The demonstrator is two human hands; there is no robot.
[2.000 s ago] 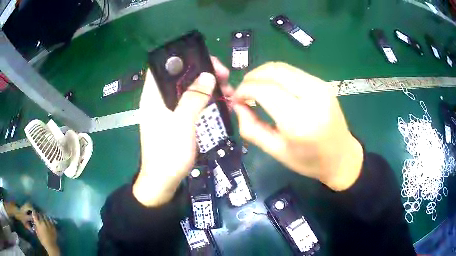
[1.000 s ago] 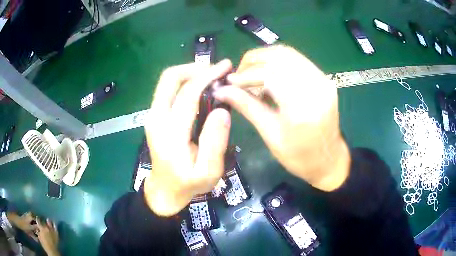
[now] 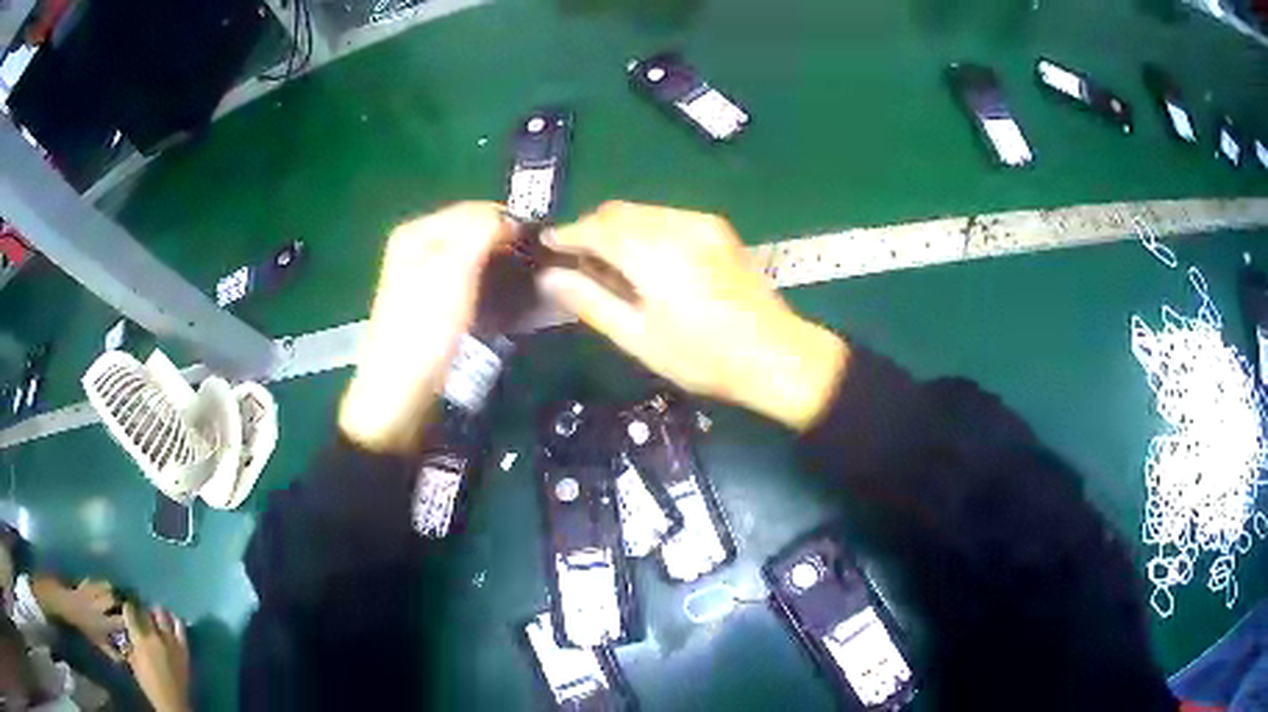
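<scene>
A black phone housing [image 3: 509,295] is held up above the pale strip, blurred and partly hidden by my hands; its white keypad part [image 3: 474,373] shows below my left hand. My left hand [image 3: 421,306] grips the housing from the left. My right hand [image 3: 665,299] is at its upper right side, fingertips pinched at the housing; a dark edge shows along my fingers, and what they pinch cannot be made out. Several black housings lie in a loose cluster below, one of them [image 3: 587,556] near the middle.
A cream fan [image 3: 174,424] stands at left by a grey post [image 3: 125,251]. White loops [image 3: 1203,445] are heaped at right. More housings lie on the green belt [image 3: 834,125] beyond the pale strip [image 3: 960,239]. Another person's hands [image 3: 132,633] are at lower left.
Both hands have moved left with the housing, and the cluster below is more visible. The housing was face-on with red wires showing at first; now it is tilted and blurred. Belt housings have shifted left.
</scene>
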